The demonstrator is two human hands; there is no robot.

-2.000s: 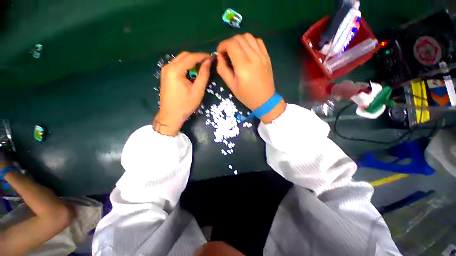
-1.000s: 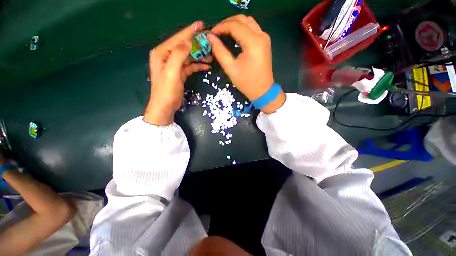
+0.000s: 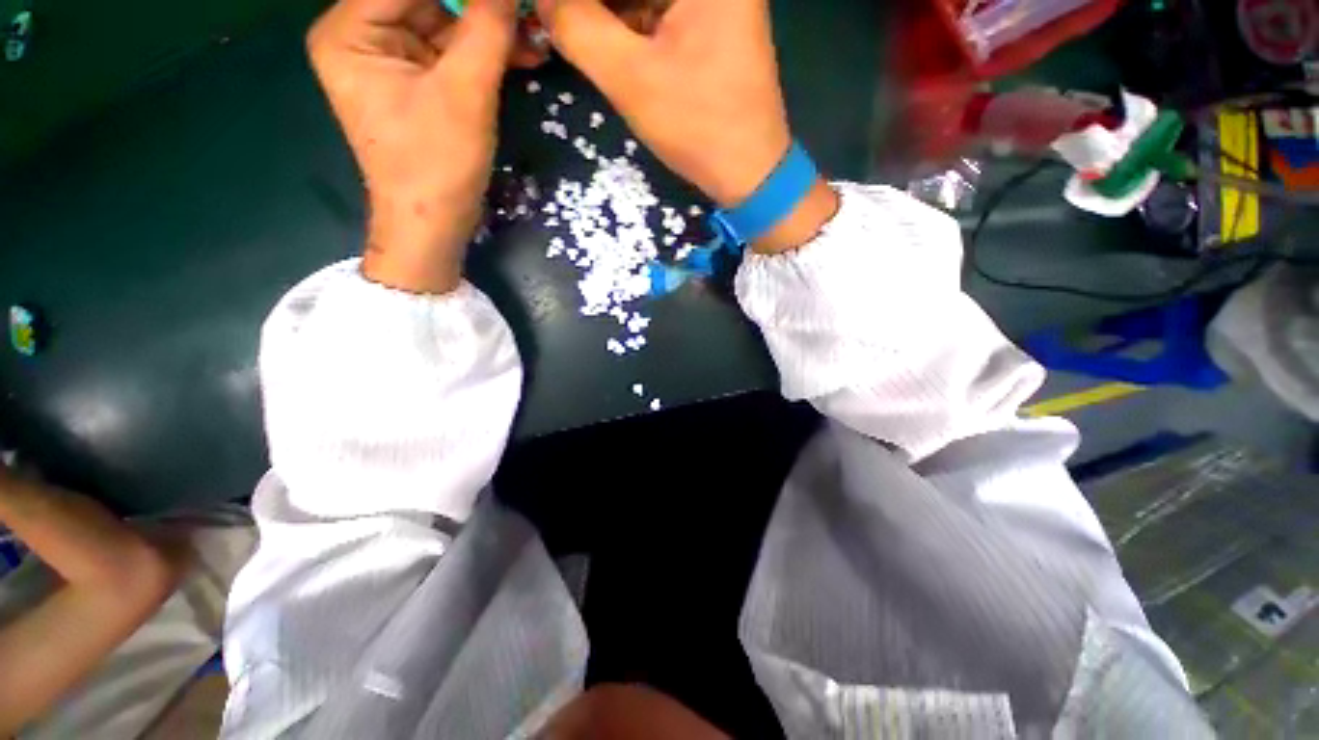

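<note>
My left hand [image 3: 420,123] is at the top edge of the picture, partly cut off. Its fingertips hold a small green-teal circuit board module [image 3: 457,6], of which only a sliver shows. My right hand [image 3: 680,87], with a blue wrist strap [image 3: 781,195], meets it there with its fingertips at the module; whether they grip a tiny part is hidden. A pile of white small parts [image 3: 605,231] lies below the hands on the dark-green mat. Dark shiny small parts [image 3: 509,200] lie left of it, beside my left wrist.
A red bin [image 3: 998,51] is at top right, cut off. Below it lie a reddish glue syringe [image 3: 1034,116], white tissue [image 3: 1107,138] and green adapter [image 3: 1153,162], with black cables. Other modules [image 3: 23,330] lie far left. Another person's arm [image 3: 73,578] is at lower left.
The view has shifted, so the bench and hands sit higher. The module, clearly visible between my hands a second ago, is now mostly cut off or covered by fingers.
</note>
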